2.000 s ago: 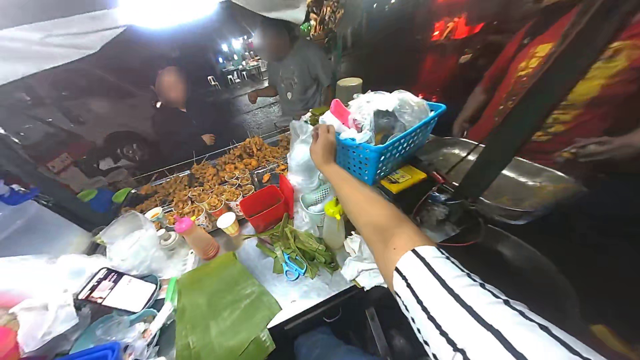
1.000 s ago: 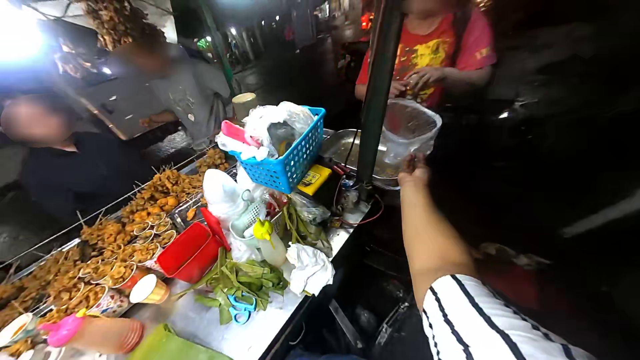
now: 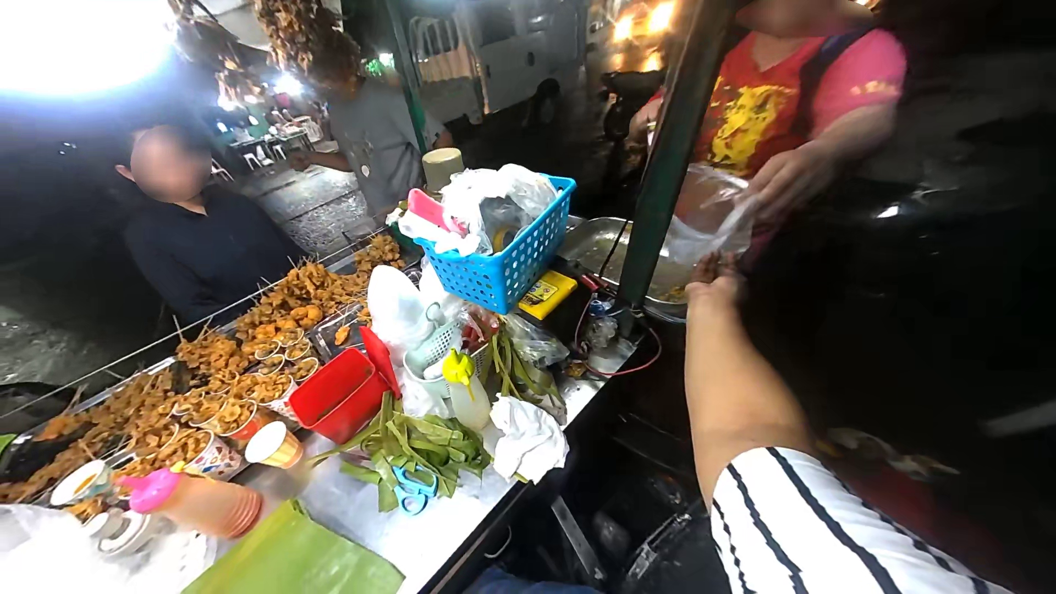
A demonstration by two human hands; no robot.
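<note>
My right hand [image 3: 716,276] reaches out at the right, its fingers against the lower edge of a clear plastic bag [image 3: 709,219]; whether they grip it is too blurred to tell. A person in a red and pink shirt has a hand on the bag's upper part. Left of the dark post stands a blue perforated basket [image 3: 503,276] full of white plastic bags, with a yellow box [image 3: 547,294] beside it. Nearer lie green leaf strips [image 3: 421,445], blue-handled scissors [image 3: 414,488] and a crumpled white cloth [image 3: 528,437]. My left hand is out of view.
A dark green post [image 3: 672,165] rises between the basket and my arm, before a metal basin [image 3: 606,243]. Fried food [image 3: 289,305] in heaps and cups fills the left side, near a red container [image 3: 338,396] and a pink-capped bottle [image 3: 198,499]. Two people stand beyond the stall.
My right hand has gone from the blue basket to the plastic bag at the right. The other person's hand now extends onto the bag. The view has swung right.
</note>
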